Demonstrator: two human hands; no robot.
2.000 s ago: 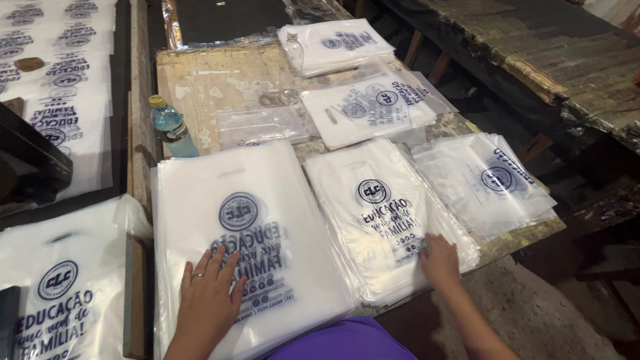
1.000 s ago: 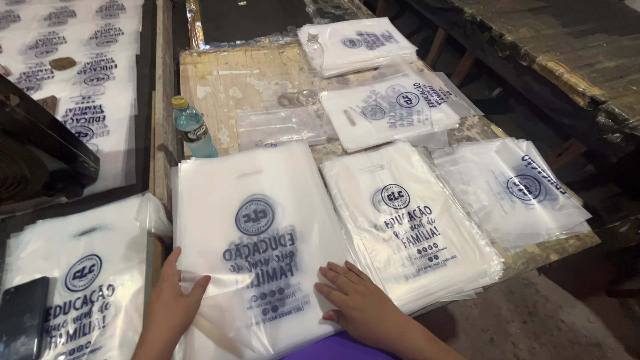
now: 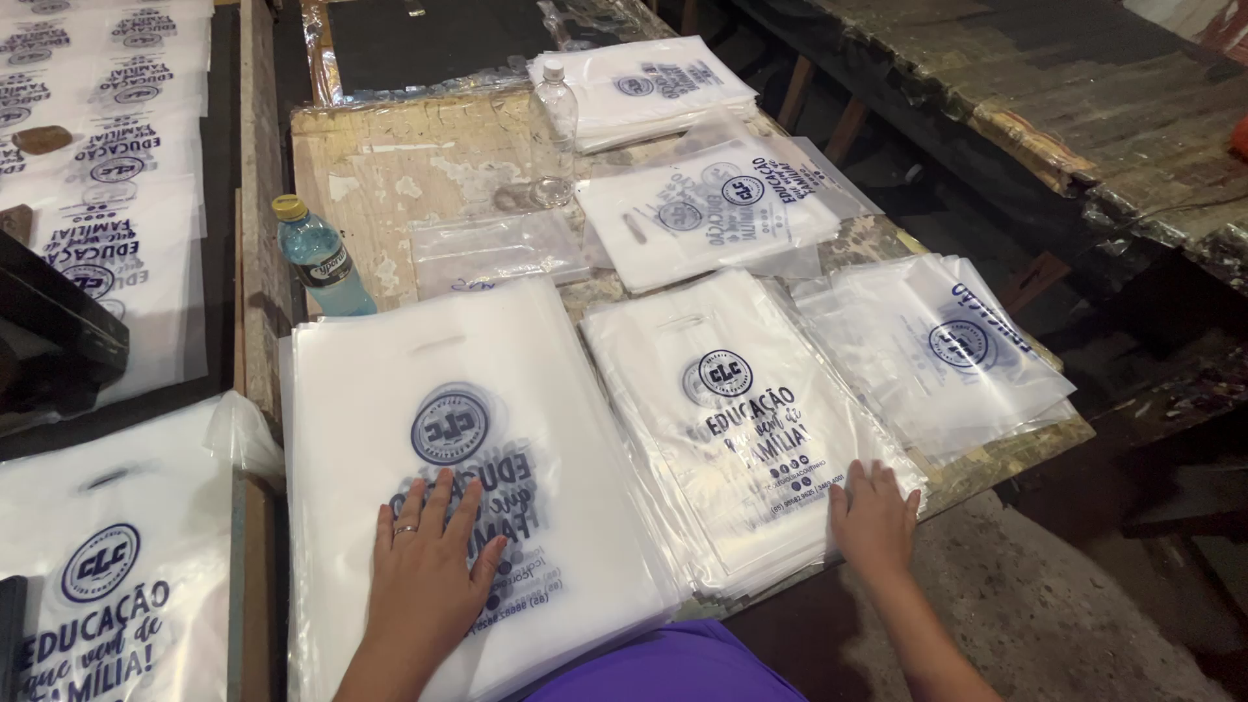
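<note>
My left hand (image 3: 434, 556) lies flat, fingers apart, on the print of a large stack of translucent plastic bags (image 3: 351, 390), whose lettering reads reversed. A ring is on one of its fingers. My right hand (image 3: 875, 517) rests with spread fingers on the lower right edge of a second stack of printed plastic bags (image 3: 673, 458), right beside the first. Neither hand grips anything. More printed bags (image 3: 897, 341) lie to the right of that stack, near the table's corner. Another pile of bags (image 3: 682, 234) is behind it, with die-cut handle holes showing.
A bottle of bluish liquid with a yellow cap (image 3: 325, 263) and a clear plastic bottle (image 3: 556, 136) stand on the worn wooden table (image 3: 390, 185). A further bag stack (image 3: 653, 88) is at the back. Bags (image 3: 107, 487) lie at lower left, and printed sheets (image 3: 156, 234) beyond a wooden rail (image 3: 258, 185).
My right hand has moved from the large stack to the right edge of the smaller one. My left hand has moved from the large stack's left edge onto its print.
</note>
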